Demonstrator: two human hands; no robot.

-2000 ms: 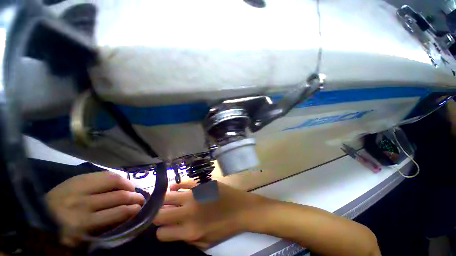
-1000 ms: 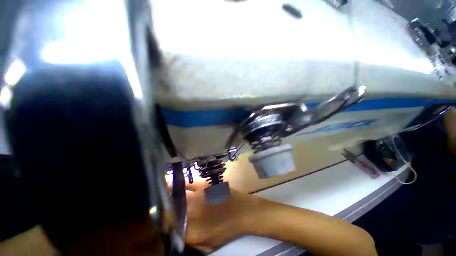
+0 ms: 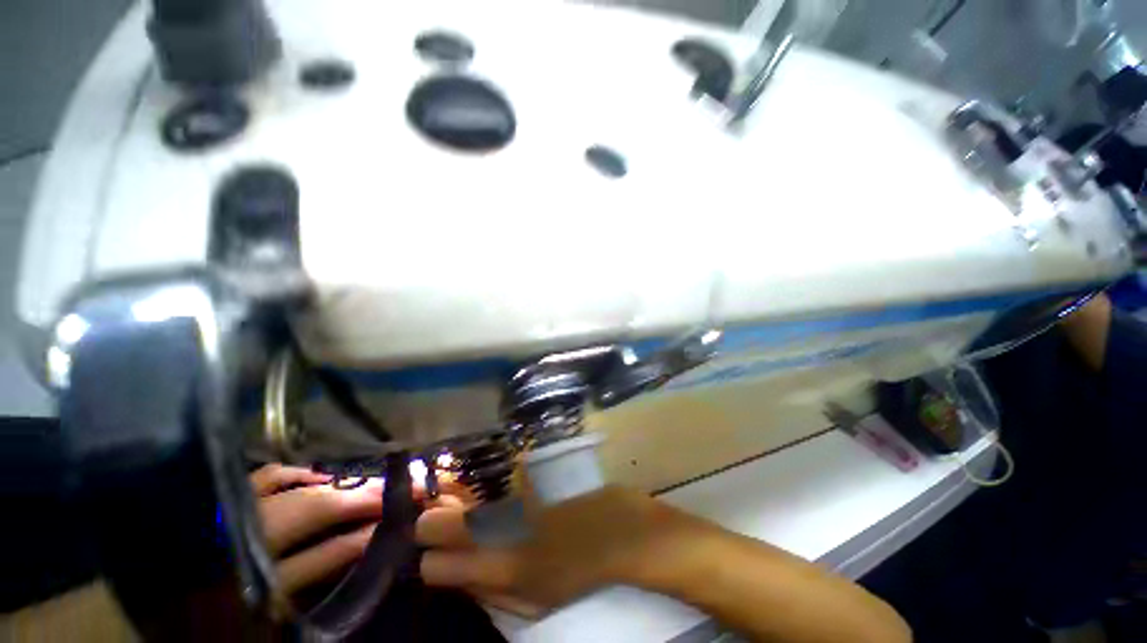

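Note:
The white sewing machine head (image 3: 604,239) with a blue stripe fills most of the view. My left hand (image 3: 308,521) lies under its left end, partly behind the curved metal guard (image 3: 233,465), fingers pointing at the lit needle area. My right hand (image 3: 541,553) lies close to the right of it, partly behind the grey block (image 3: 498,521) and the tension knob (image 3: 564,469). Black fabric (image 3: 434,615) shows dark below the hands. The needle, the foot and whatever is between the fingertips are hidden or blurred.
Pink-handled snips (image 3: 881,442) and a dark device (image 3: 925,412) with a pale cord lie on the white table (image 3: 742,496), right of the machine bed. Another person's arm (image 3: 1086,329) shows at the right edge. More equipment stands at the upper right.
The view has shifted, showing more of the machine's top. The guard that covered much of the left side looks smaller, and my left hand's fingers show again. My right hand stays beside the needle area.

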